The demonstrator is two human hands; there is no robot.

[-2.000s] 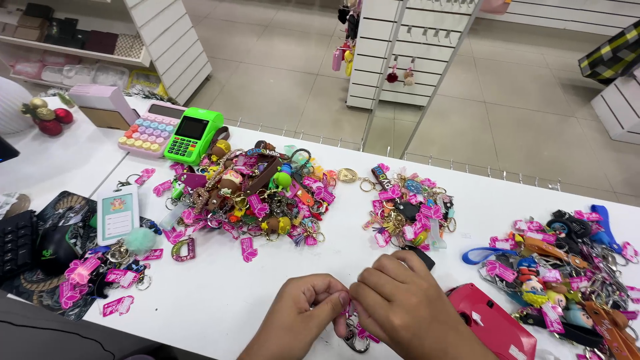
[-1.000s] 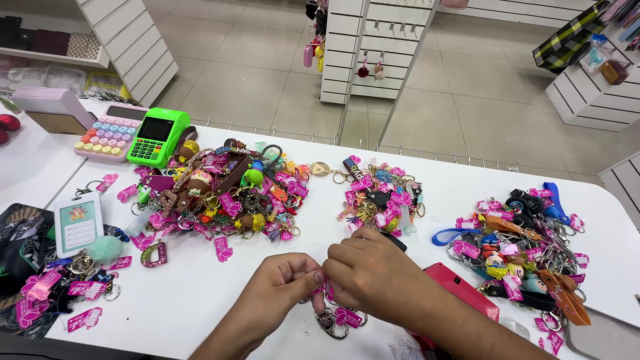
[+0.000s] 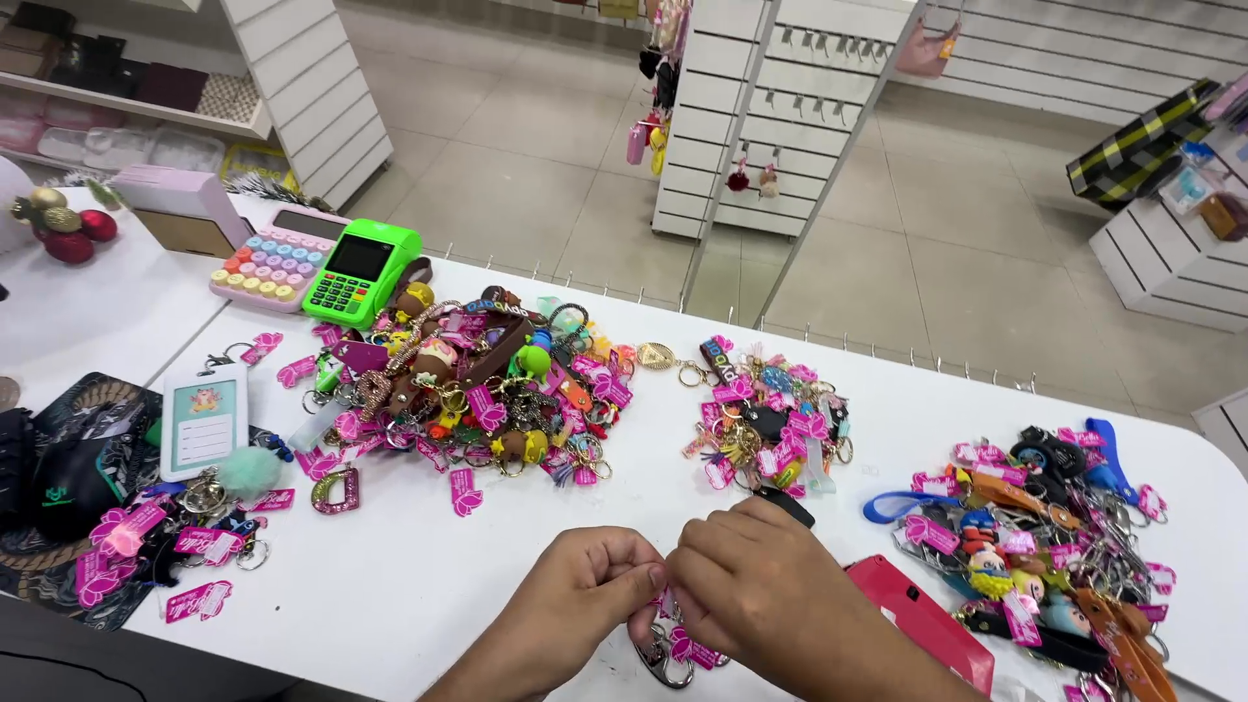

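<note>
My left hand (image 3: 595, 595) and my right hand (image 3: 746, 585) meet at the lower middle of the white counter, fingertips pinched together on a keychain (image 3: 668, 658). Its metal clasp and pink tag show below the fingers; the part between the fingertips is hidden. Beyond my hands lies a small pile of tagged keychains (image 3: 780, 419), with a larger pile (image 3: 487, 380) to its left. A third pile (image 3: 1043, 556) sits at the right, and a small group of keychains (image 3: 195, 536) at the left.
A green card terminal (image 3: 361, 273) and a pastel calculator (image 3: 278, 258) stand at the back left. A red device or case (image 3: 926, 624) lies beside my right forearm, a black object (image 3: 785, 507) beyond that hand. A black computer mouse (image 3: 73, 492) is far left; metal hooks line the back edge.
Both hands stay together at the keychain, with small shifts of the fingers. The piles look unchanged. The view has swung slightly and come back.
</note>
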